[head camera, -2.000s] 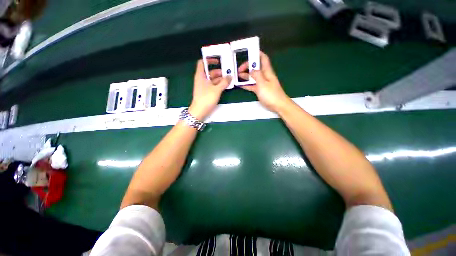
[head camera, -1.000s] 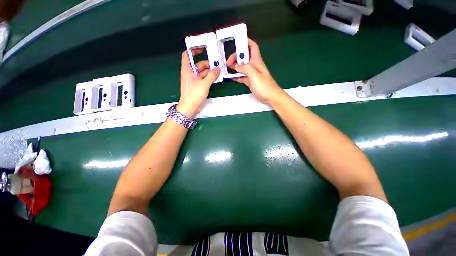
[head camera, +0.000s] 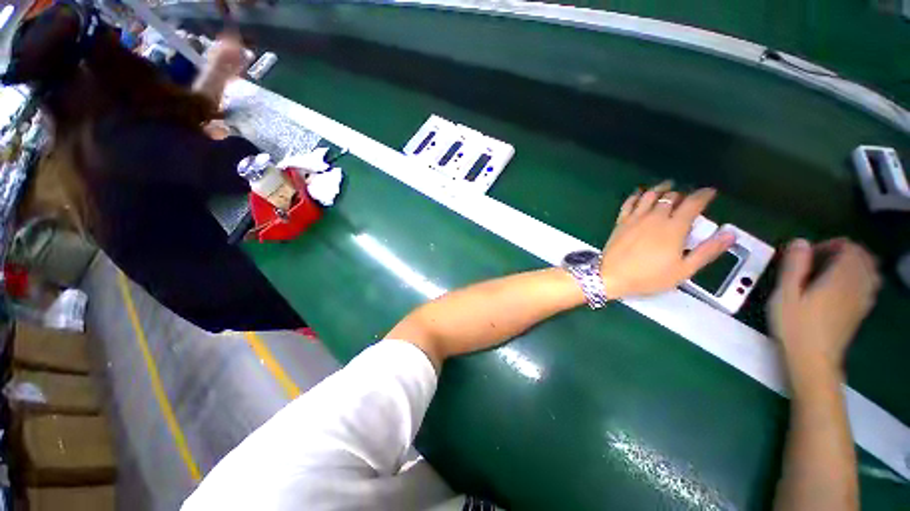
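Note:
A white plastic housing with a dark window (head camera: 750, 267) lies on the green conveyor belt against the near side rail. My left hand (head camera: 664, 245), with a metal watch at the wrist, is over its left side, fingers spread and thumb over the window; part of the housing is hidden. My right hand (head camera: 823, 294) is just right of the housing, blurred, its fingers half curled; I cannot tell if it holds anything. A row of three housings (head camera: 460, 154) stands further left along the rail, windows aligned.
The white side rail (head camera: 539, 238) separates belt and glossy green worktop (head camera: 449, 255). A red container (head camera: 284, 217) with a bottle and white cloths stands left, beside a person in black (head camera: 175, 200). Another housing (head camera: 882, 178) lies far right. Cardboard boxes (head camera: 60, 399) stand lower left.
The view has swung left. The two housings held side by side are no longer held up; one lies on the belt under my left hand. My hands have moved apart.

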